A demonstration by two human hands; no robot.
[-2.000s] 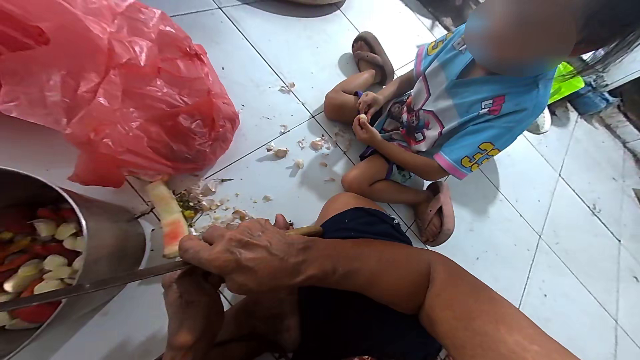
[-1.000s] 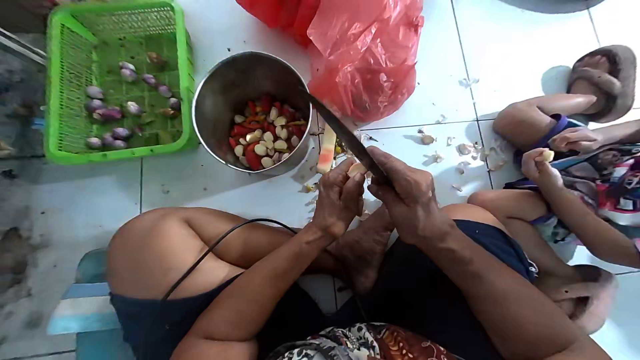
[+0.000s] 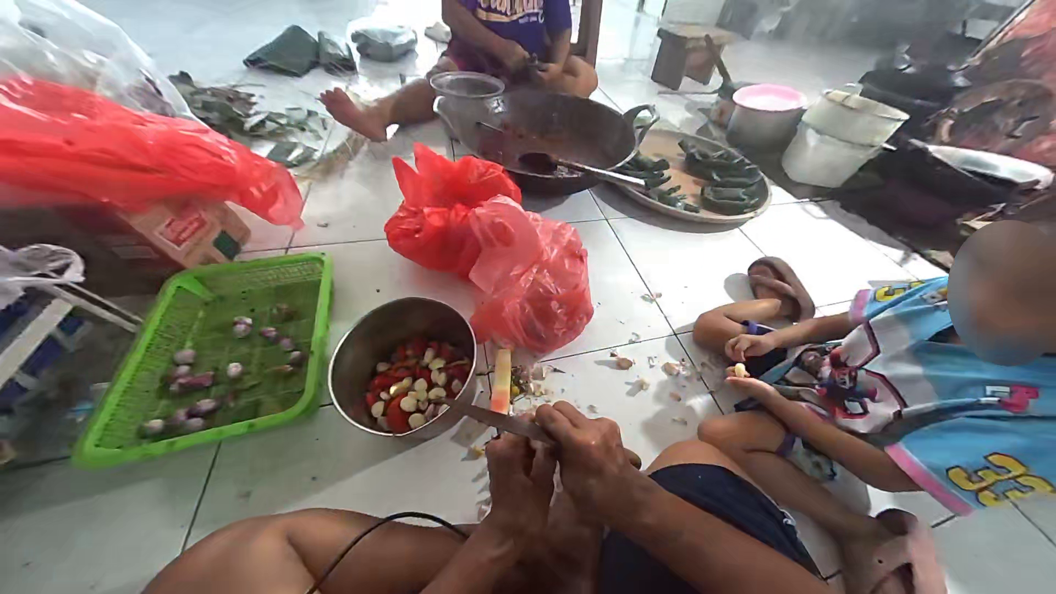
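My right hand [image 3: 590,454] is closed around a knife [image 3: 507,422], whose blade points left toward the rim of a steel pot [image 3: 338,375]. Close against it, my left hand [image 3: 516,478] is at the blade's lower side; whether it holds a small piece cannot be seen. Peeled garlic cloves [image 3: 419,396] and cut red chillies [image 3: 398,419] lie in the pot. Beside the pot, a pale strip with an orange-red part [image 3: 502,381] lies on the floor among scraps and peelings. Left of the pot, a green plastic basket [image 3: 323,330] holds several shallots [image 3: 235,370].
Red plastic bags [image 3: 532,280] stand behind the pot. Farther back are a large wok [image 3: 569,124] with a ladle and a round tray [image 3: 726,216] of leaf-wrapped bundles. One person [image 3: 833,371] sits at the right holding a small piece; another [image 3: 511,49] sits behind the wok.
The view has swung widely and now takes in more of the room. Both hands stay together at the knife, whose blade now lies lower and flatter than one second ago.
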